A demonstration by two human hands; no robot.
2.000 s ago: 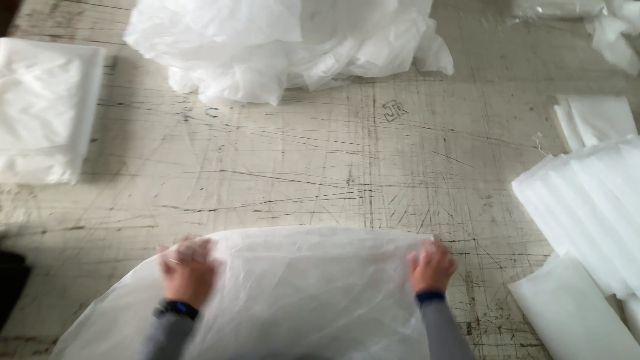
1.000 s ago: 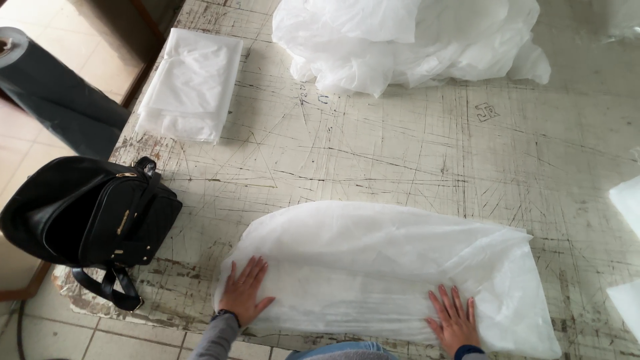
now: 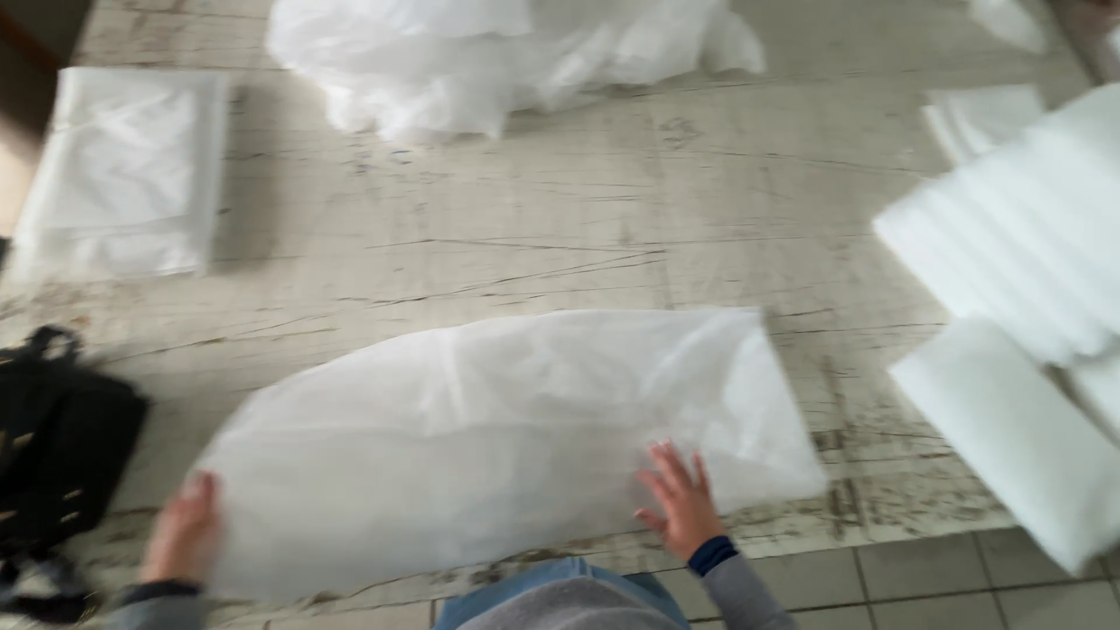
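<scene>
A thin, white translucent sheet (image 3: 490,420) with a curved far edge lies folded along the near edge of the table. My left hand (image 3: 185,529) is at its left end, blurred, the thumb up along the sheet's edge; whether it grips the material cannot be told. Near the lower right part of the sheet, my right hand (image 3: 678,499) rests with its fingers spread and holds nothing.
On the scratched table (image 3: 525,219) lie a crumpled white heap (image 3: 525,61) at the far side, a folded clear plastic packet (image 3: 131,166) at left, and folded white sheets (image 3: 1015,219) with a white bundle (image 3: 1006,429) at right. A black backpack (image 3: 66,437) sits at the left edge.
The sheet's far edge stood under my hands two seconds ago; now both hands are at its nearer part. Since one second ago my left hand has moved to the sheet's left end. The view has shifted.
</scene>
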